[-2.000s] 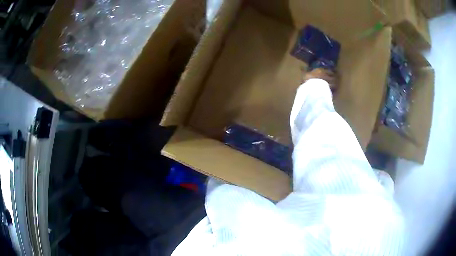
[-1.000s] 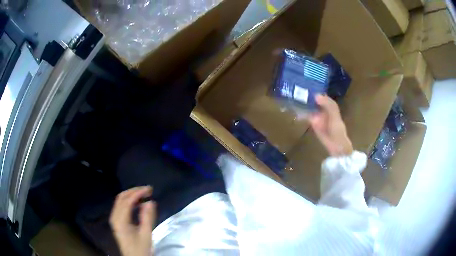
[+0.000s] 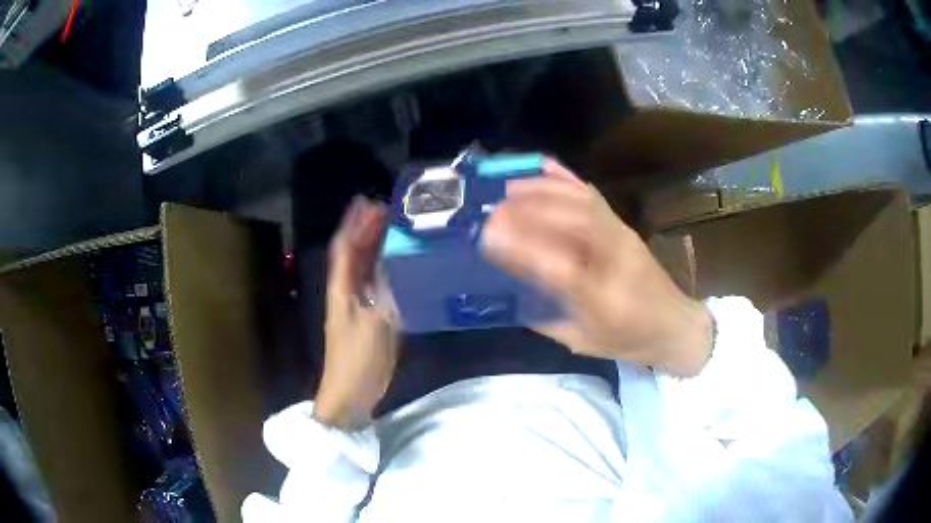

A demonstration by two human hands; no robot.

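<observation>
A dark blue smartwatch retail box [image 3: 439, 276] is held in the air above my lap, with a watch picture and light-blue patches on it. Its face is slightly blurred. My left hand [image 3: 357, 296] holds its left side. My right hand [image 3: 572, 255] grips its right side, with fingers over the top face. Whether film is around the box I cannot tell clearly.
The bar sealer [image 3: 408, 63] with long metal bars lies ahead. A carton of clear film bags [image 3: 730, 61] is at the upper right. The right-hand carton [image 3: 858, 266] holds a dark blue box. The left-hand carton [image 3: 219, 337] holds several blue boxes.
The view has turned left towards the sealer. My right hand has brought the box out of the right-hand carton to above my lap, and my left hand has taken hold of it too.
</observation>
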